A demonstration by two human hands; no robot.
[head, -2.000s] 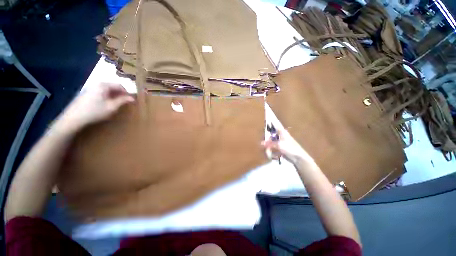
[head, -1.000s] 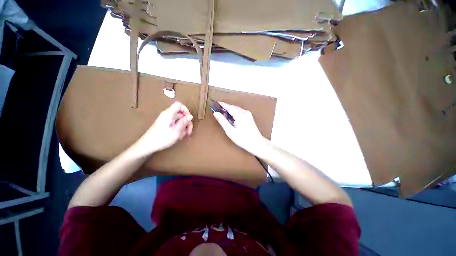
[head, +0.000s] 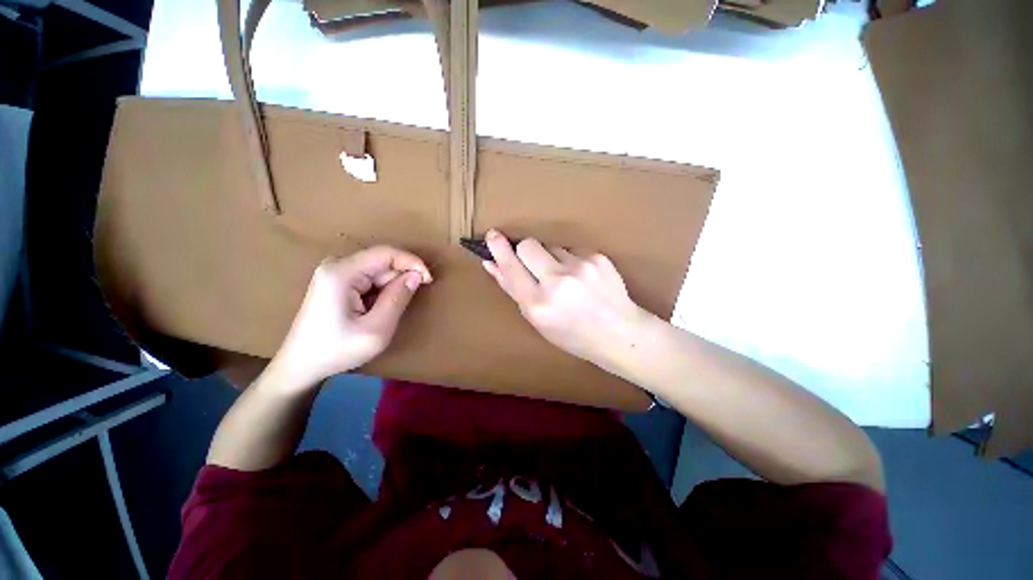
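Note:
The tan bag panel lies flat in front of me, its lower edge over the table's near side. Two ends of the narrow handle lie stitched on it. My right hand holds dark thread snips, mostly hidden in the palm, with the tip at the lower end of the right strap. My left hand is left of that strap end, thumb and index fingertip pinched together; whether a thread is between them cannot be told. A short closure tab with a white patch sits between the handle ends.
The white table shows around the panel. Layered tan panels lie at the far edge. Another large tan panel lies at the right. A metal rack stands at the left.
The panel came down onto the table and now appears larger. Both hands moved in from its sides to the right strap end; the snips tip is now at that end. The view has tilted down.

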